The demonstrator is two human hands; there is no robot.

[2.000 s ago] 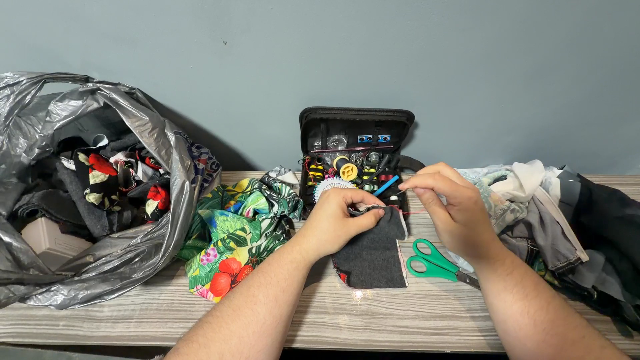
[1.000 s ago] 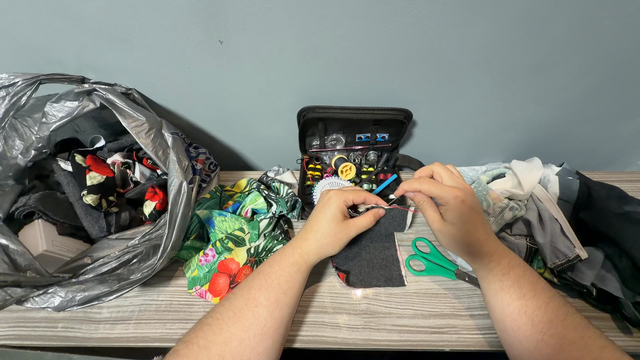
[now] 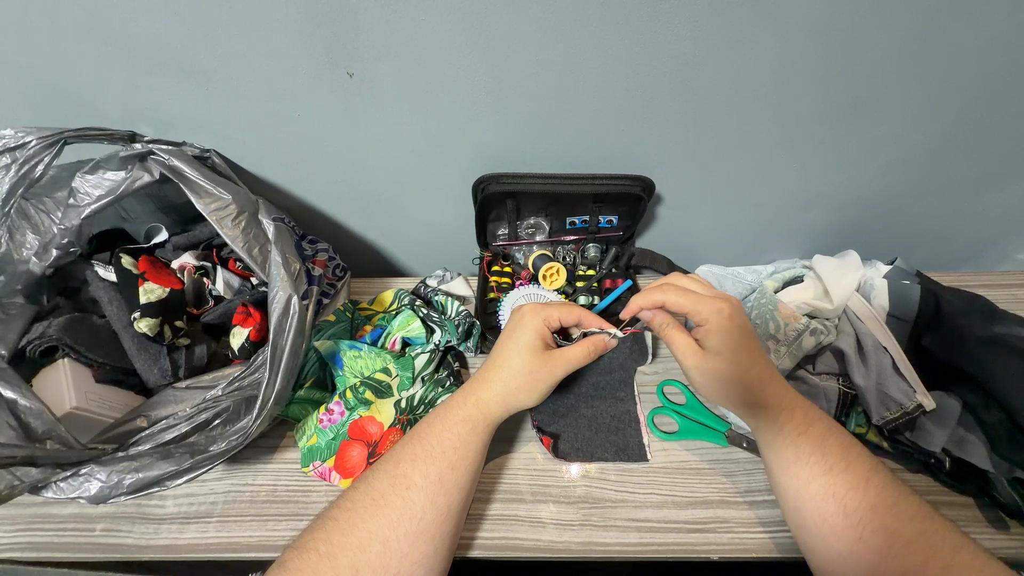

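Note:
My left hand (image 3: pixel 552 352) pinches the top edge of a dark grey fabric piece (image 3: pixel 600 408), which hangs down over the table with a bit of red print at its lower left corner. Close by on the right, my right hand (image 3: pixel 696 332) has thumb and forefinger together on what looks like a thin sewing needle (image 3: pixel 623 324) at that edge. Behind both hands stands an unzipped black sewing kit case (image 3: pixel 564 188) with thread spools, a yellow spool (image 3: pixel 551 273), a wheel of pins (image 3: pixel 528 298) and a blue stick-like tool (image 3: pixel 613 296). Green-handled scissors (image 3: pixel 690 416) lie beneath my right wrist.
A grey plastic bag (image 3: pixel 264 384) full of fabric scraps and a pale box (image 3: pixel 84 396) fills the left. Beside it lies tropical-print fabric (image 3: pixel 360 392). More garments (image 3: pixel 848 344) are heaped at the right on the wood-patterned table (image 3: pixel 400 524). A grey wall rises behind.
My right hand was a little apart from the fabric two seconds ago; it then came in to the fabric's top edge and is still close there. My left hand has kept its hold.

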